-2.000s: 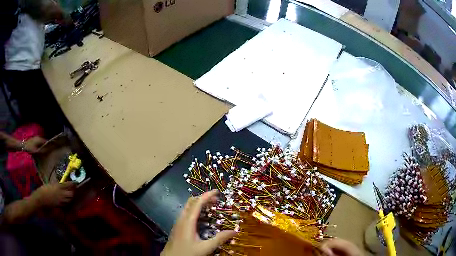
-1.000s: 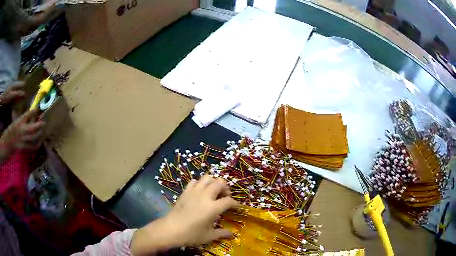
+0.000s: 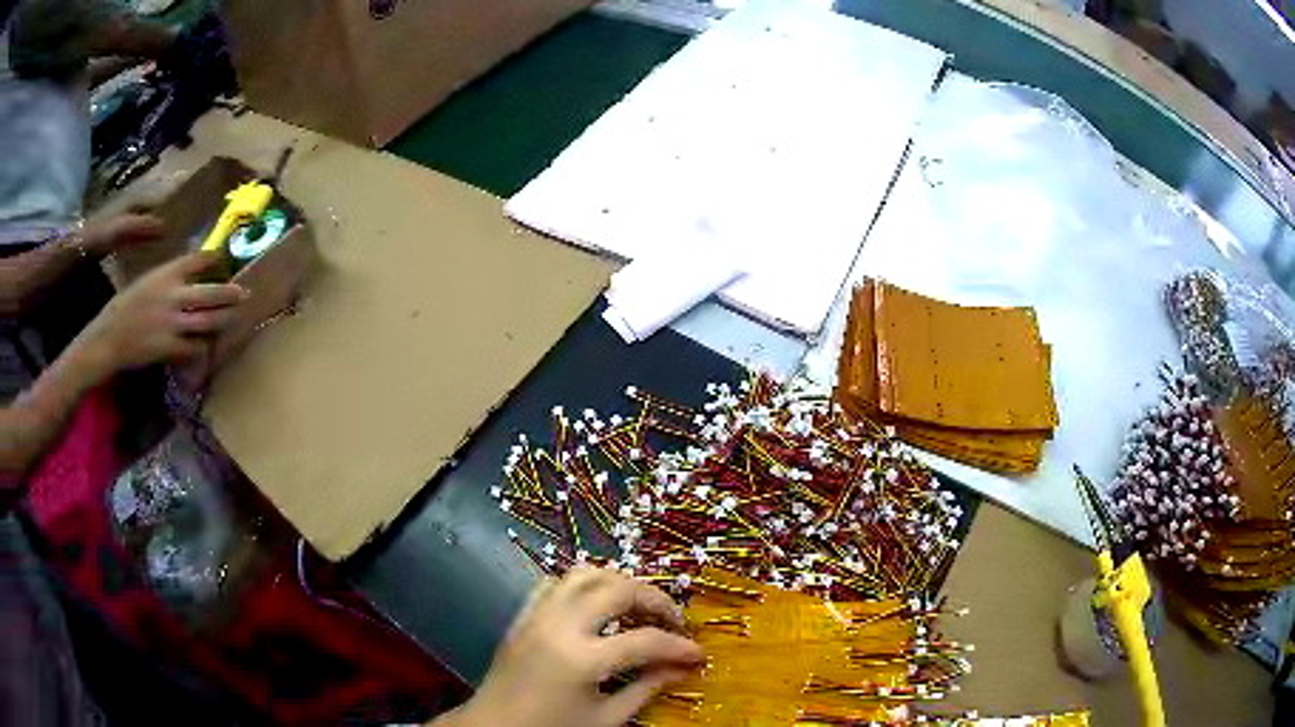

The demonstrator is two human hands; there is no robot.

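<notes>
My left hand (image 3: 589, 646) is at the bottom centre, fingers curled at the left edge of an amber flexible circuit panel (image 3: 795, 653). Whether it grips the panel or a lead is unclear. The panel lies at the bottom edge with wire leads along both sides. My right hand is not in view. A large pile of loose wire leads (image 3: 767, 483) with white plug ends lies just beyond the panel. A yellow soldering iron (image 3: 1125, 611) rests by a round pale tub (image 3: 1086, 632) on the right, tip pointing up and away.
A stack of bare amber panels (image 3: 959, 367) lies behind the leads. Finished wired panels (image 3: 1257, 497) are at far right. White sheets (image 3: 746, 156) and brown cardboard (image 3: 412, 298) lie behind and left. Another person's hands (image 3: 178, 313) hold a box with a yellow-handled tool at left.
The panel now lies flatter beside my left hand, and my right hand has left the picture. The other person's box and yellow tool have moved up onto the cardboard. The view has shifted.
</notes>
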